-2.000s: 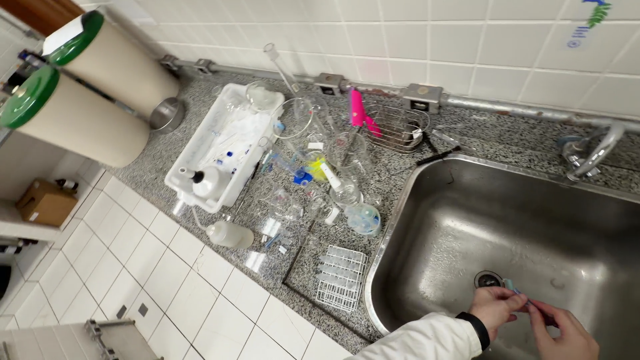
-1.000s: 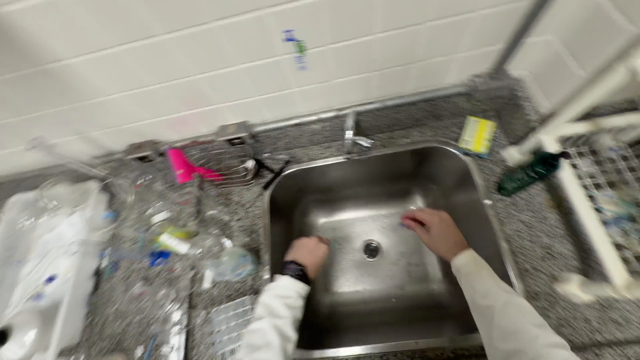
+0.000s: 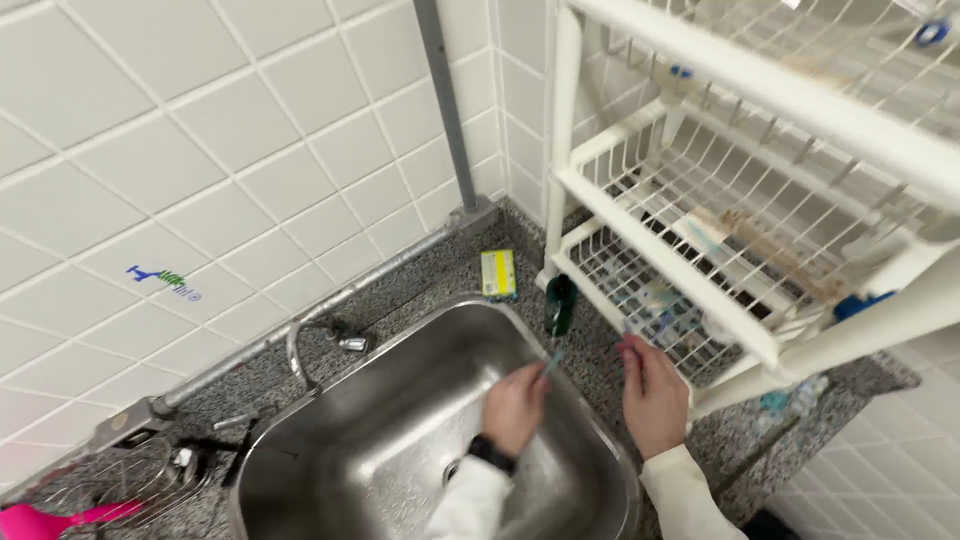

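Note:
My left hand [image 3: 514, 409], with a black band at its wrist, is over the right part of the stainless steel sink [image 3: 405, 397]. Between its fingertips is a small, thin light-blue piece [image 3: 554, 363], too blurred to name. My right hand [image 3: 654, 394] is raised just beyond the sink's right rim, beside the lower basket of the white wire rack [image 3: 667, 262]. Its thumb and fingers are near each other at a small bluish thing [image 3: 628, 327]; whether they hold it I cannot tell. A dark green bottle [image 3: 559, 306] lies on the granite counter behind my hands.
A yellow and white packet [image 3: 499, 273] lies behind the sink. The curved faucet [image 3: 297, 356] rises at the sink's back left. At the lower left are a wire basket [image 3: 142, 480] and a pink-handled utensil [image 3: 45, 521]. A grey pipe [image 3: 448, 105] runs up the tiled wall.
The view has swung far to the right, bringing the rack fully in. My right hand has moved from over the sink to beside the rack. My left hand has moved to the sink's right side.

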